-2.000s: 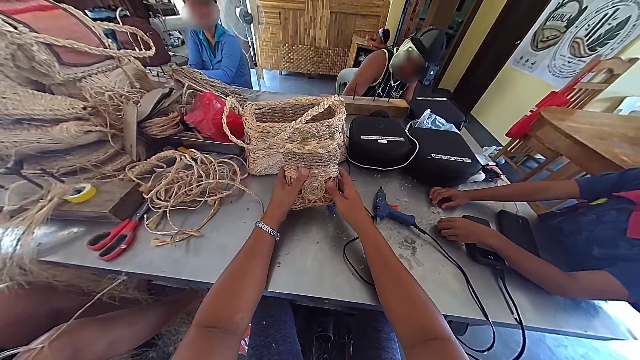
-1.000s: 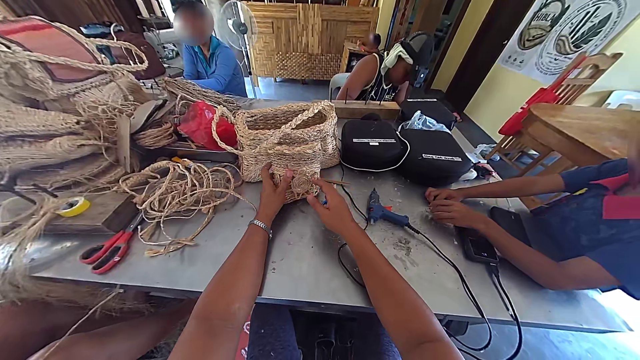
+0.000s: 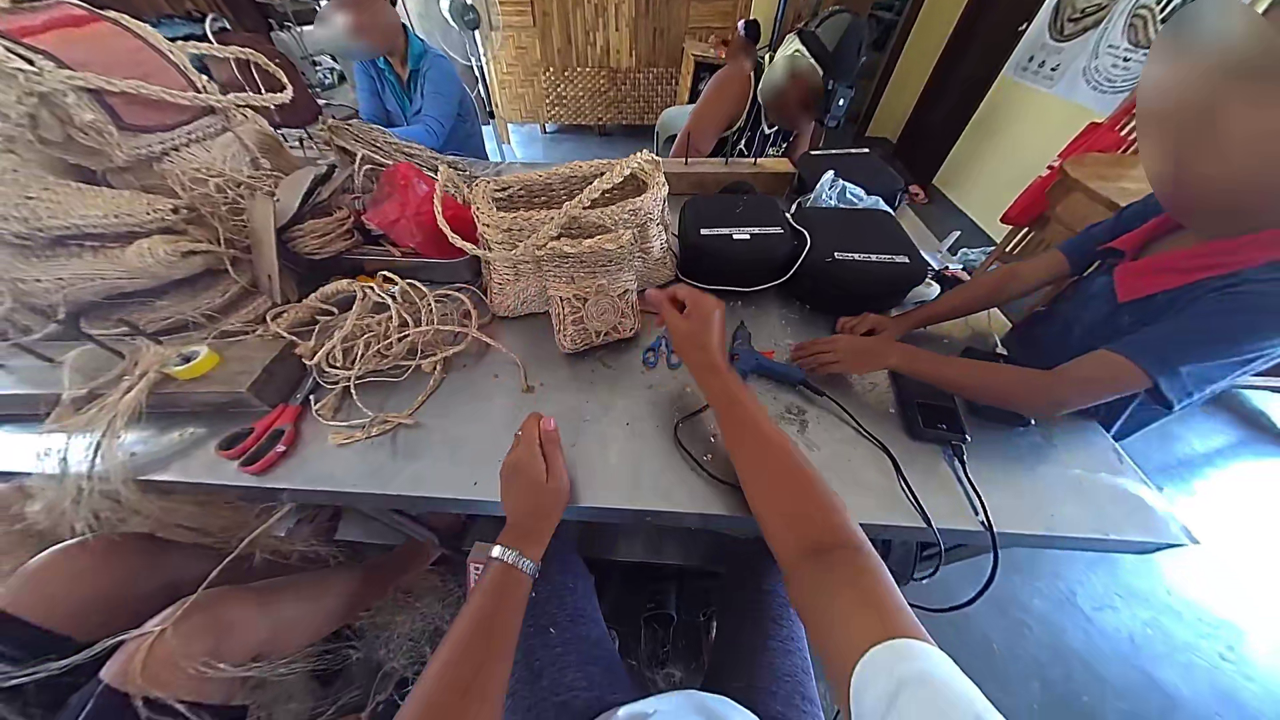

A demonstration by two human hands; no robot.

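Note:
A small woven fibre pouch (image 3: 597, 300) with a coiled round ornament stands against a larger woven basket (image 3: 515, 210) with braided handles. My right hand (image 3: 690, 325) is just right of the pouch, its fingers bent together; whether something thin is between them cannot be told. Below it lie small blue-handled scissors (image 3: 660, 351), with a blue hot glue gun (image 3: 765, 362) to their right. My left hand (image 3: 535, 475) is over the table's front edge, fingers together and nothing visible in it. A tangle of braided fibre cord (image 3: 385, 340) spreads on the left.
Red-handled scissors (image 3: 262, 440) and yellow tape (image 3: 191, 362) lie at left. Black cases (image 3: 740, 240) stand behind the glue gun, whose cable runs over the table edge. A co-worker's hands (image 3: 850, 343) rest at right near a power bank (image 3: 930, 405). Other people sit nearby.
Both hands have left the small pouch, which now stands by the basket. My left hand has drawn back toward the table's front edge. The co-worker at right leans further into view.

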